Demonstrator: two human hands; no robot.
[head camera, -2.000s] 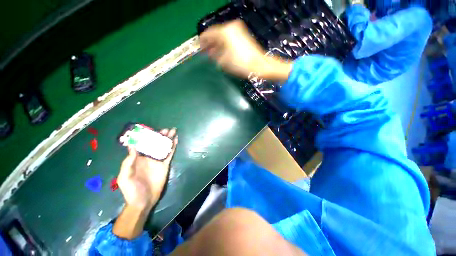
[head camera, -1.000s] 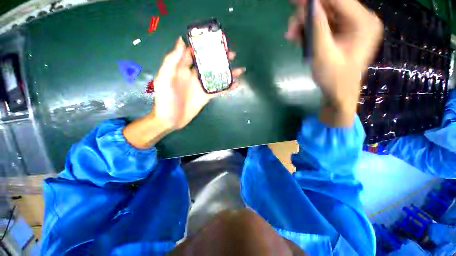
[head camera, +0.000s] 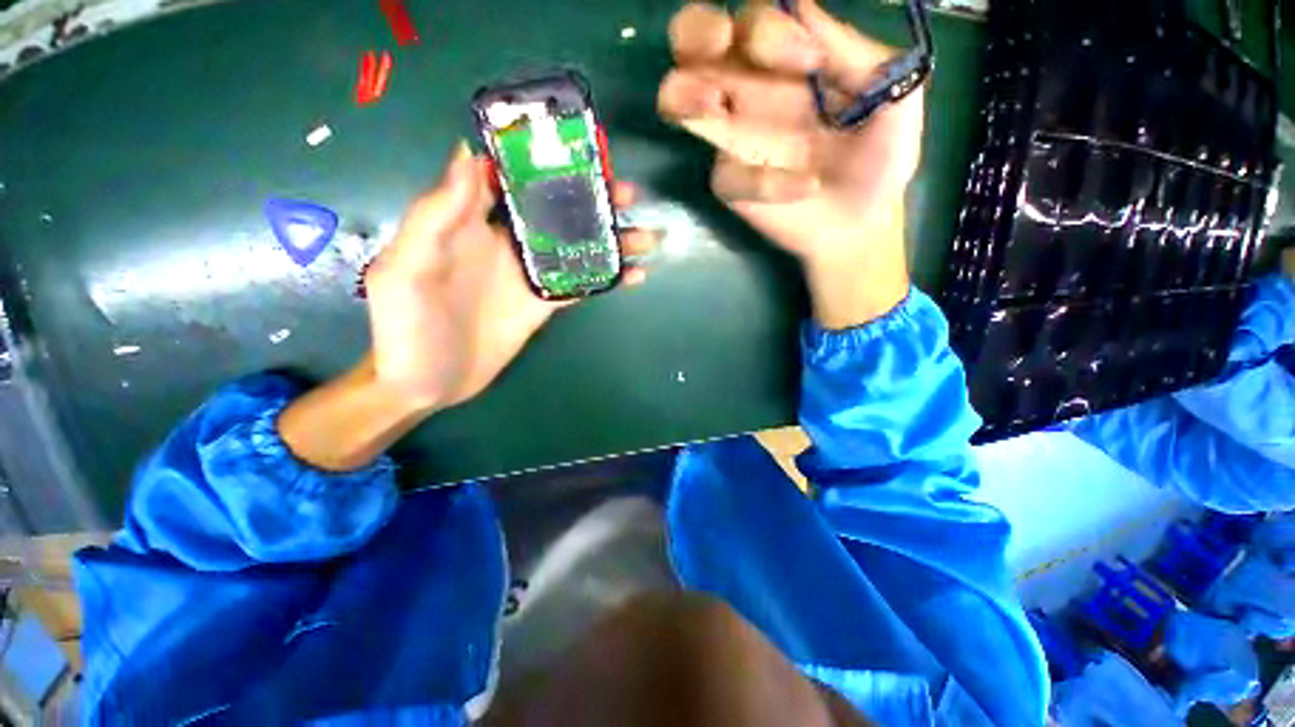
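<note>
My left hand (head camera: 447, 291) holds an open phone unit (head camera: 554, 192) above the green bench, its green circuit board with silver and grey patches facing up and red edges on the sides. My right hand (head camera: 810, 135) is raised to the right of the phone and apart from it. It holds a black rear housing (head camera: 883, 88), an empty frame seen at a slant and partly cut off by the top edge.
A glossy black blister tray (head camera: 1122, 227) lies at right. A blue triangular pick (head camera: 301, 227), red strips (head camera: 372, 77) and white scraps (head camera: 317, 135) lie on the green bench (head camera: 625, 384) at left. Another person's blue sleeve (head camera: 1193, 440) shows at far right.
My right hand with the black housing has moved left, nearer the phone, and the housing's open frame now shows. Compared with two seconds ago, my right hand has come away from the blister tray.
</note>
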